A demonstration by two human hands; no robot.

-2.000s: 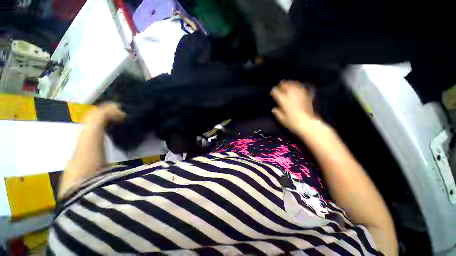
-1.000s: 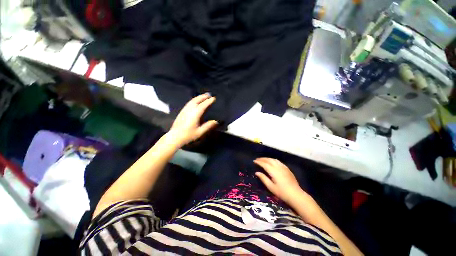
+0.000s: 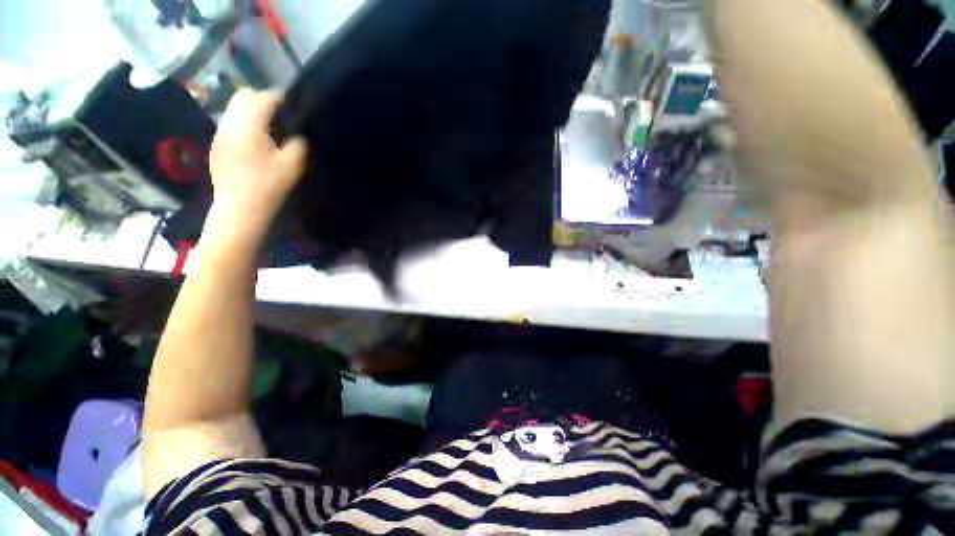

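Observation:
My left hand (image 3: pixel 249 152) grips the left edge of a large black cloth (image 3: pixel 440 115), with fingers and thumb closed on it. The cloth is spread upward over the white table (image 3: pixel 628 304), its uneven lower edge hanging over the table top. My right forearm is raised and blurred at the right; my right hand is cut off by the top edge. The overlocker (image 3: pixel 607 173) stands right of the cloth, with its pale metal plate lit; my right arm hides part of it.
A dark machine with a red round part (image 3: pixel 180 159) stands at the left. A red-handled tool (image 3: pixel 182 257) lies near the table's left front edge. A purple stool-like object (image 3: pixel 100 450) is at the lower left. Dark cloth (image 3: pixel 932 52) shows at the upper right.
My left hand has moved up and left and now holds the cloth's edge. My right arm has gone from the lap up past the top edge. The cloth is lifted and shifted.

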